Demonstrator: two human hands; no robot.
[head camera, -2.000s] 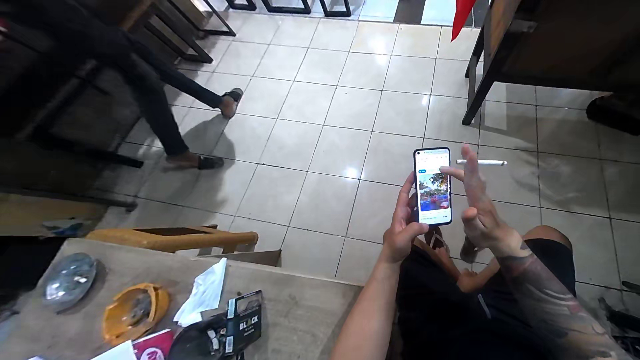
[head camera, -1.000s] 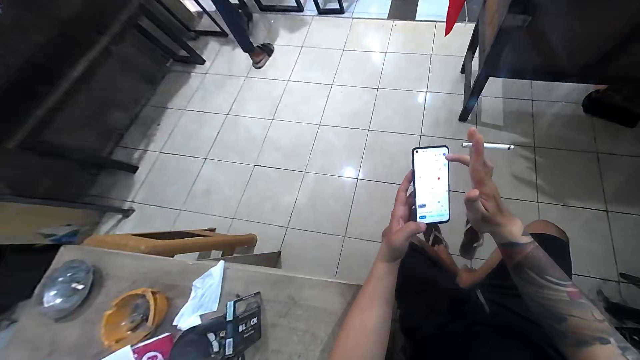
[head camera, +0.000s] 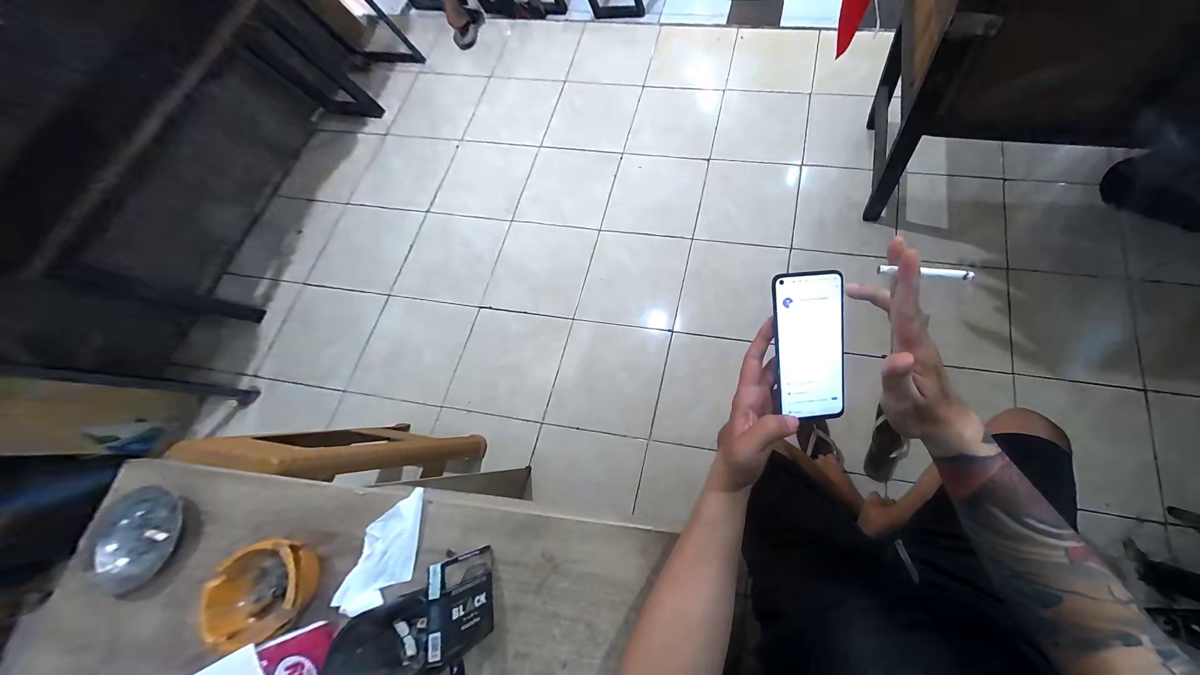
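Observation:
My left hand (head camera: 753, 417) holds a smartphone (head camera: 810, 347) upright from its left and lower edge, over my lap. The phone's screen is lit and mostly white. To the right of the phone is my right hand (head camera: 914, 361), its index finger pointing at the screen's upper right edge. A white cigarette (head camera: 928, 273) sticks out between raised fingers of that hand.
At the lower left, a table (head camera: 553, 572) bears an orange ashtray (head camera: 305, 586), a clear round glass object (head camera: 138, 541), a white tissue (head camera: 382, 551) and a black box (head camera: 459, 605). A wooden chair (head camera: 328, 452) stands beside it. Another table (head camera: 1022, 80) is at the upper right.
The phone screen has gone from a colourful picture to a mostly white page. The person walking at the left has moved up and mostly out of view.

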